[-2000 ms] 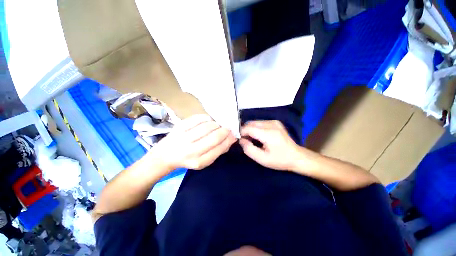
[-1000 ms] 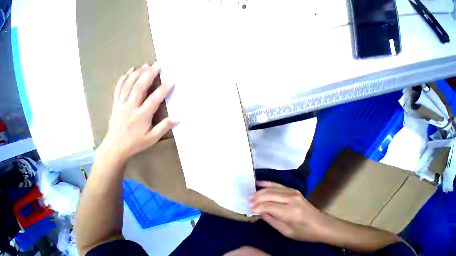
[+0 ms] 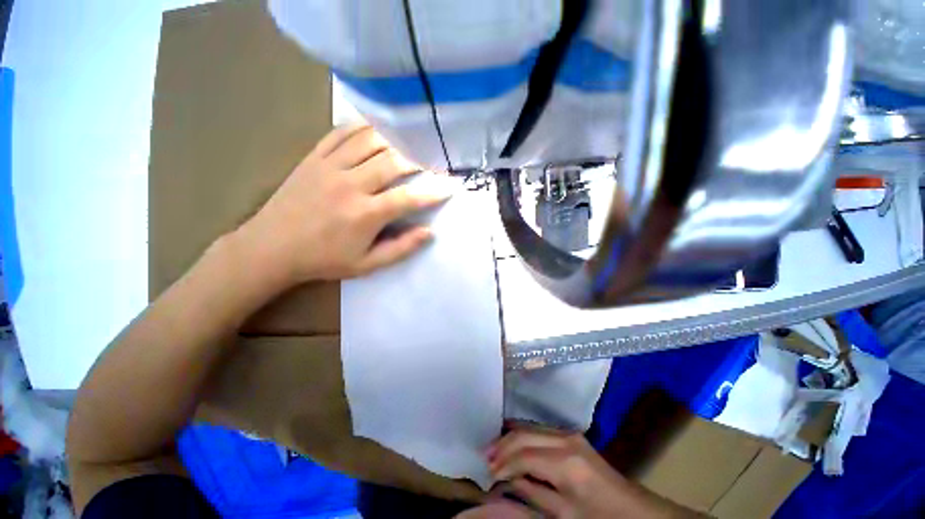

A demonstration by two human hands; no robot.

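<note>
A white panel [image 3: 421,335] lies on top of a larger tan panel [image 3: 228,122], their right edges lined up below the sewing machine head [image 3: 487,112]. My left hand [image 3: 350,208] rests on both cloths, fingers spread, fingertips on the white panel just left of the needle area. My right hand [image 3: 553,471] pinches the lower right corner of the panels, below the table edge. The presser foot area is partly hidden behind the machine head and a dark curved part.
A tape scale [image 3: 629,343] runs along the table's front edge. Black snips [image 3: 844,237], an orange-handled tool [image 3: 859,183] and a partly hidden phone [image 3: 761,272] lie at right. Folded tan pieces [image 3: 700,461] and crumpled cloth [image 3: 776,390] sit lower right. Blue bin material [image 3: 254,476] is lower left.
The view has shifted so the machine head now shows. The panels' upper part is now at the needle area. My left hand has moved up and right onto the white panel; my right hand still pinches the corner.
</note>
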